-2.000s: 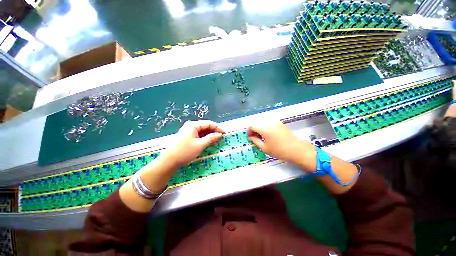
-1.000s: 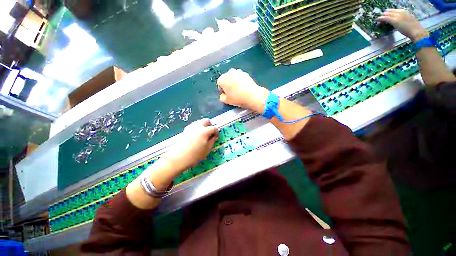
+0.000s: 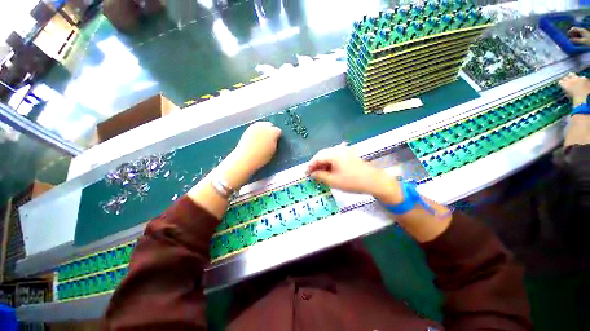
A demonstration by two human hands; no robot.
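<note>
My left hand (image 3: 260,143) is over the green mat (image 3: 343,126), next to the small dark leaded components (image 3: 297,123). Its fingers are curled and hidden, so I cannot see what it holds. My right hand (image 3: 343,169), with a blue wrist strap (image 3: 409,198), is at the right end of the near circuit board panel (image 3: 291,213). Its thumb and fingertips are pinched together over the board; any part between them is too small to tell. The panel lies on the conveyor (image 3: 240,271) and carries rows of blue components. Silvery leaded components (image 3: 139,171) lie on the mat's left, partly behind my left arm.
A tall stack of circuit board panels (image 3: 414,64) stands on the mat, with a paper label (image 3: 402,105) at its foot. Another panel (image 3: 491,139) lies farther right on the conveyor. A neighbour's hand (image 3: 574,87) and a blue parts bin (image 3: 561,35) are far right.
My left hand has moved from the panel up to the mat beside the dark components. My right hand has come back from those components to the panel. The neighbour's hand has left the component pile.
</note>
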